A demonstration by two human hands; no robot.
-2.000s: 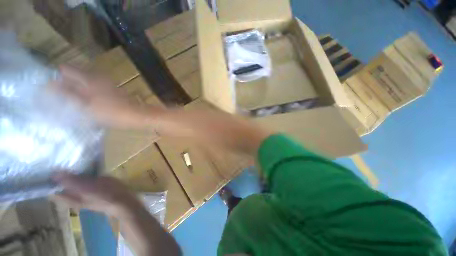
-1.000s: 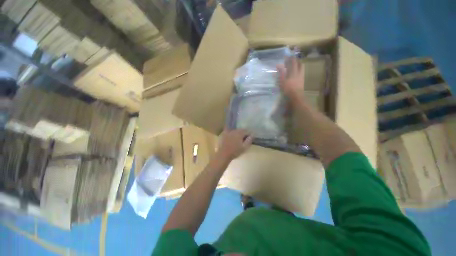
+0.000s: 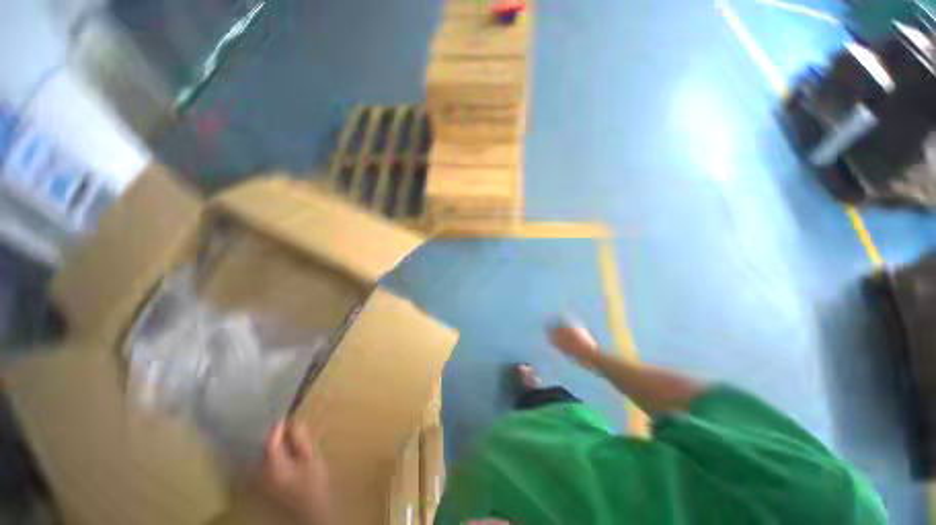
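Observation:
The large open brown carton (image 3: 369,379) is at the left, its flaps spread outward. Crinkled translucent bagged parts (image 3: 205,359) lie inside along its left and near side. My left hand (image 3: 295,461) is blurred at the carton's near edge, close to the bags; whether it grips anything cannot be told. My right hand (image 3: 577,340) is away from the carton, over the blue floor. It is small and blurred, with its fingers curled, and I cannot tell if it holds something.
A wooden pallet (image 3: 382,154) lies beyond the carton, beside a row of closed cartons (image 3: 475,133) with a small red item on top. Yellow lines (image 3: 613,297) mark the floor. Dark bulky objects (image 3: 872,123) stand at the right. A shoe (image 3: 525,375) shows below me.
The view has swung right, so the carton now sits at the left. My right hand has left the bags inside the carton and moved out over the floor. My left hand remains by the carton.

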